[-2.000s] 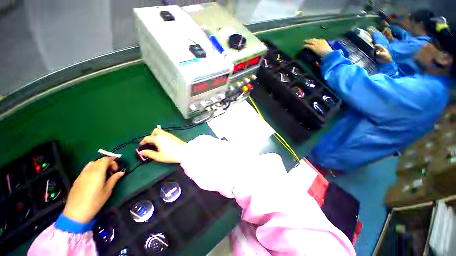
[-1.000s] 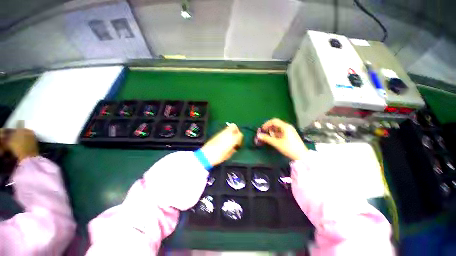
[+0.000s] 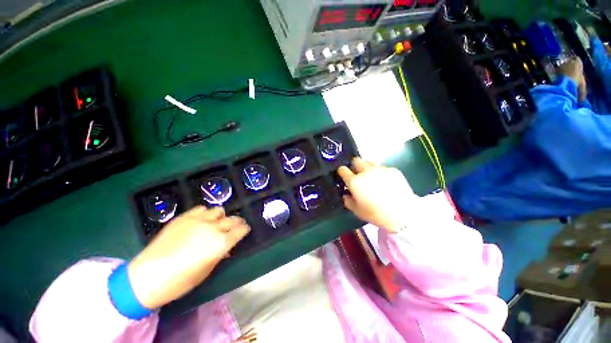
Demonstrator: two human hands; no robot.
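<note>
The black foam tray holds round gauges in two rows of pockets in front of me. My left hand is over the lower left pockets, fingers bent down, and hides what is in them. My right hand is at the tray's right end, fingertips at the lower right pocket. A dark part shows beside these fingertips, but whether either hand grips a gauge cannot be told. The black test leads lie loose on the green mat behind the tray, with white wire labels and free dark plugs.
A second gauge tray is at the left. Power supplies with red readouts stand at the back. A paper sheet and yellow wires lie before them. Another gauge tray and a coworker's blue sleeve are at the right.
Both hands have left the test leads and come down to the foam tray. The leads now lie free on the mat. The camera view has swung and moved closer to the tray.
</note>
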